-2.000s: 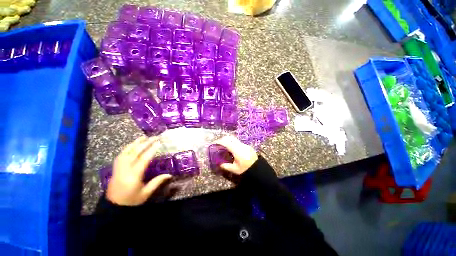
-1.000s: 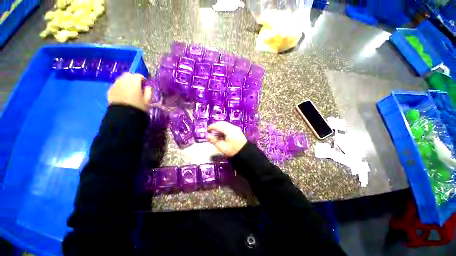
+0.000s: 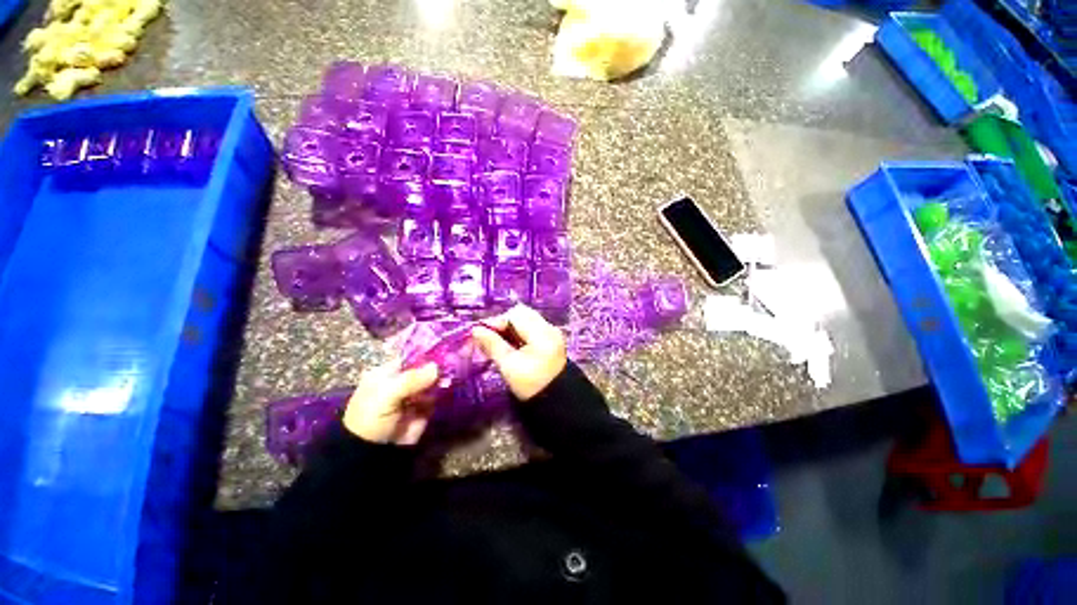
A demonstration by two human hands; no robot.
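Observation:
My left hand [image 3: 392,404] holds a clear purple moulded part [image 3: 437,345] above the worktop near its front edge. My right hand [image 3: 522,351] is at the part's right side, fingers closed on something small and dark, perhaps a trimming tool, mostly hidden. A row of purple parts [image 3: 302,423] lies below and behind my hands, partly covered by them. A large block of purple parts [image 3: 455,166] stands beyond my hands, with a few loose ones at its lower left. Thin purple trimmings [image 3: 608,310] lie to the right, with one part [image 3: 663,301] at their edge.
A large blue crate [image 3: 130,296] at left holds a purple row at its far end. A phone [image 3: 702,241] and white scraps [image 3: 779,310] lie at right. A blue crate with green parts [image 3: 945,307] is far right, above a red stool [image 3: 968,479]. Yellow parts [image 3: 89,41] lie far left.
My left hand has come back from the loose parts beside the crate and now holds a part. My right hand has met it at the front. The view has shifted.

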